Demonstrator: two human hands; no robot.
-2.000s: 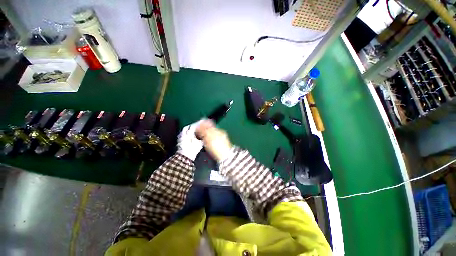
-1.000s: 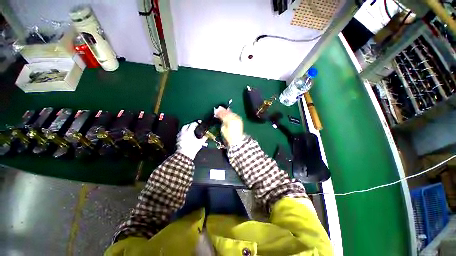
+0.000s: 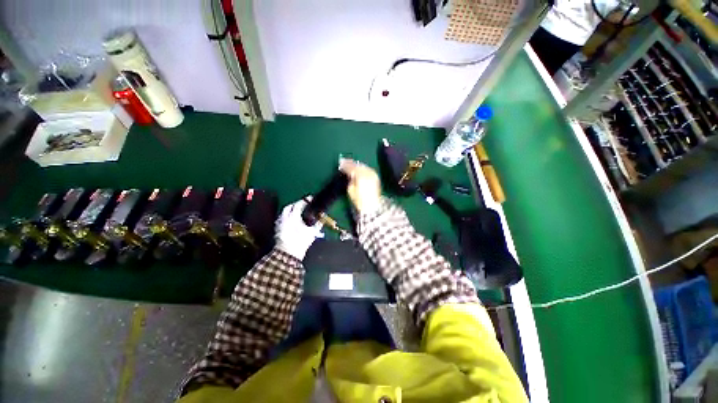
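A black lock unit (image 3: 327,198) with a brass mechanism (image 3: 337,227) is held tilted above the bench in front of me. My left hand (image 3: 296,228), in a white glove, grips its lower end. My right hand (image 3: 362,186), which looks bare, is at its upper end, with the fingertips on or against it; the exact grip is blurred. A flat black pad (image 3: 338,256) with a white label (image 3: 341,281) lies at the bench's front edge, just below the hands. Another lock unit (image 3: 391,164) with a brass part lies behind, to the right.
Several lock units (image 3: 189,212) stand in a row at left. A white parts box (image 3: 116,142), red can (image 3: 132,102) and cream flask (image 3: 146,75) are at back left. A bottle (image 3: 463,138), wooden-handled tool (image 3: 490,172) and black cup-shaped item (image 3: 488,248) are at right. A person (image 3: 568,24) stands beyond.
The hands have come apart from their blurred overlap, showing the unit and its brass part. The black pad and its white label are less covered. The view has shifted slightly.
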